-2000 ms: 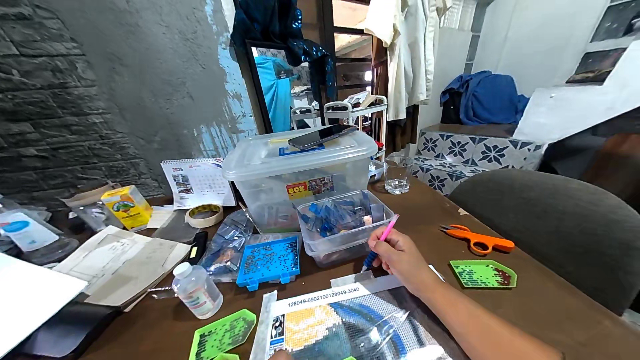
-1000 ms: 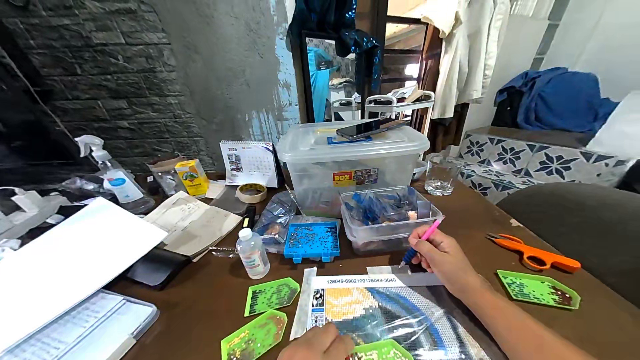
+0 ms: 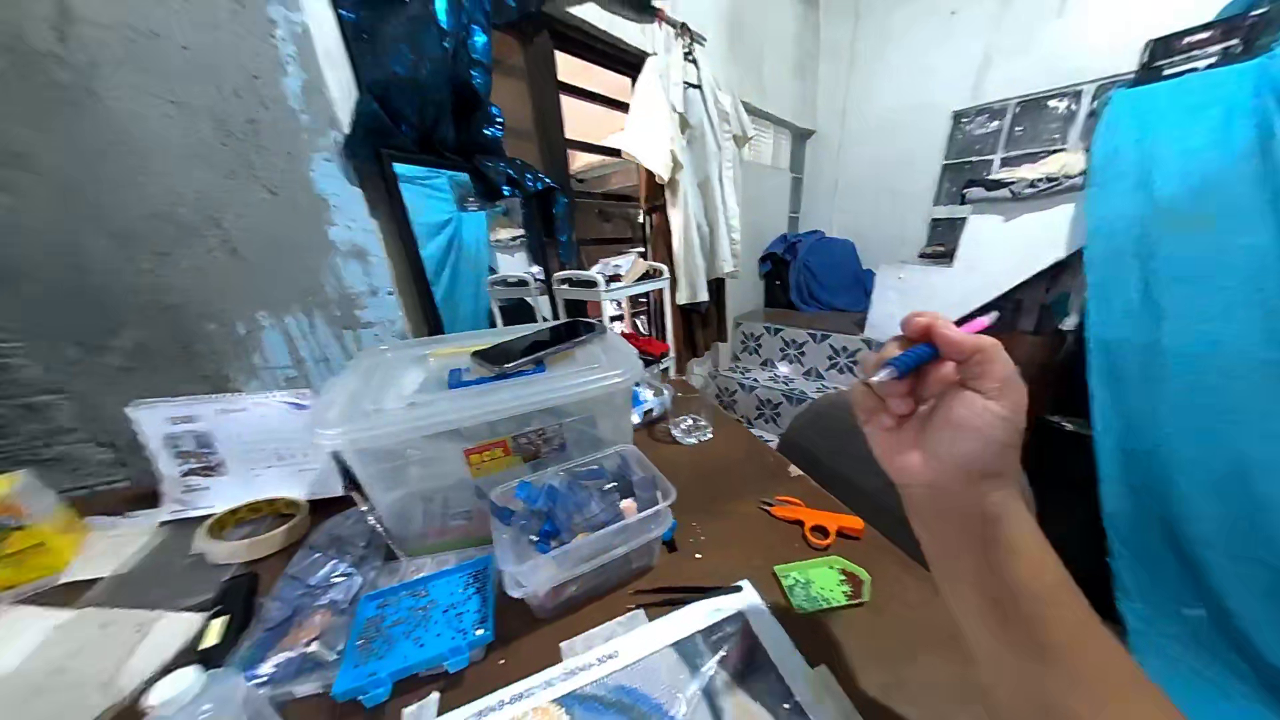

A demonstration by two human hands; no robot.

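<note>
My right hand (image 3: 945, 400) is raised above the right side of the table, its fingers closed around a pink and blue diamond-painting pen (image 3: 925, 352) whose metal tip points left. Below it on the brown table lie orange-handled thread snips (image 3: 818, 522) and a green tray (image 3: 822, 584) holding dark red beads. A diamond-painting canvas (image 3: 690, 672) under clear film reaches in from the bottom edge, with black tweezers (image 3: 685, 592) just behind it. To its left sits a blue bead tray (image 3: 420, 625). My left hand is out of the frame.
A lidded clear plastic box (image 3: 480, 430) carries a smartphone (image 3: 538, 345). In front stands an open clear tub (image 3: 585, 540) of blue pieces. Also on the table are a glass (image 3: 690, 418), masking tape (image 3: 252, 530), a desk calendar (image 3: 235, 450) and a capped bottle (image 3: 205, 692). A dark chair (image 3: 850, 460) adjoins the right edge.
My right hand has lifted away from the canvas with the pen, up and to the right. The left hand, at the canvas a second ago, has left the view. The view has swung right.
</note>
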